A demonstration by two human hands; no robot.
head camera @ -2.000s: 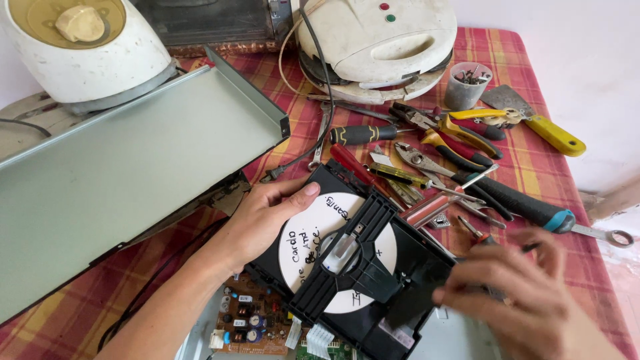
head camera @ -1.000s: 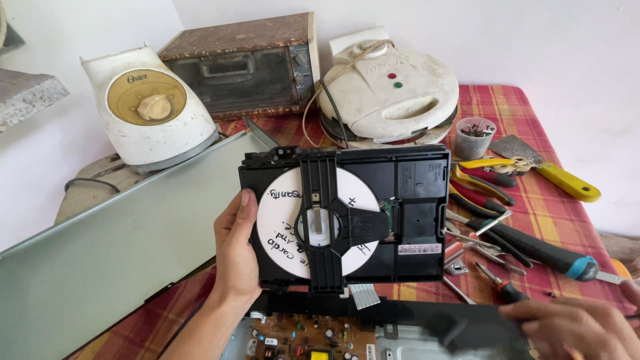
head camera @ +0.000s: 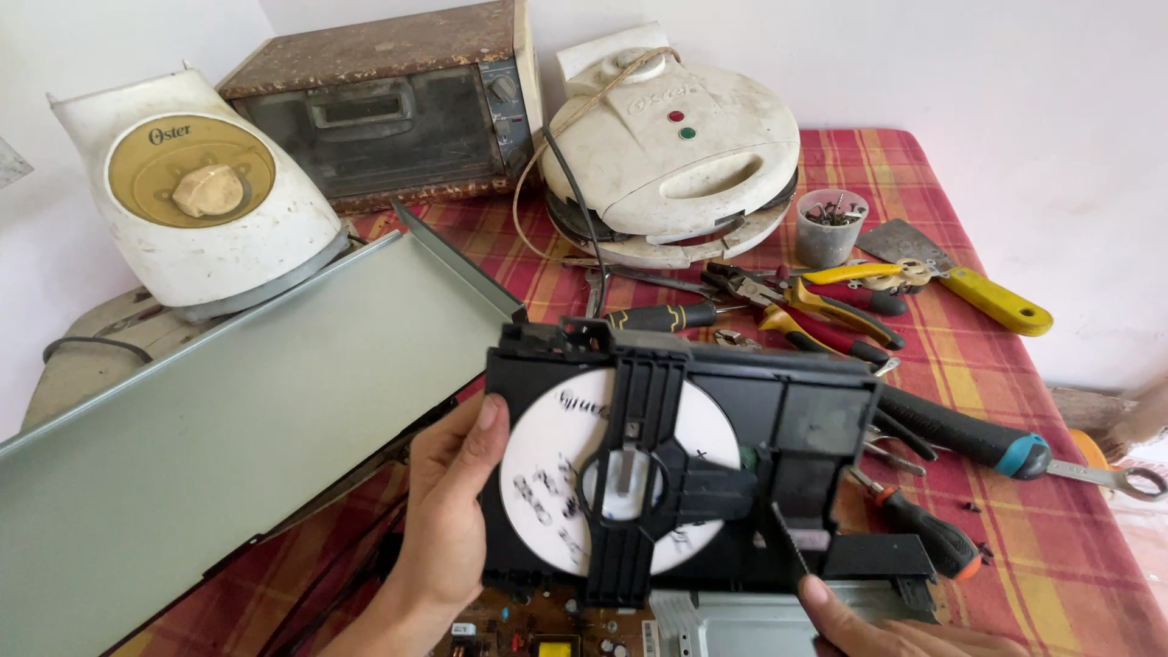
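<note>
My left hand [head camera: 456,502] grips the left edge of a black plastic optical disc drive mechanism [head camera: 812,392], raised and tilted toward me. A white disc [head camera: 547,456] with handwriting sits in it under a black clamp bridge [head camera: 652,383]. At the lower right, my right hand [head camera: 876,630] has its fingertips at a thin dark piece [head camera: 788,538], seen nearly edge-on in front of the mechanism's lower right part; what it is cannot be told. Below lie a brown circuit board [head camera: 520,620] and a metal chassis [head camera: 757,630], partly hidden by the mechanism and my hands.
A sheet-metal cover [head camera: 255,411] stretches across the left. Behind stand a blender base [head camera: 219,255], a toaster oven [head camera: 365,119] and a white hinged appliance [head camera: 675,146]. On the right are a cup of screws [head camera: 829,228], pliers [head camera: 821,319], a scraper [head camera: 995,297] and a screwdriver [head camera: 926,534].
Since two seconds ago, the mechanism in my left hand has been tilted up to face me. My right hand has moved left from its place one second ago, toward the mechanism. The view has shifted.
</note>
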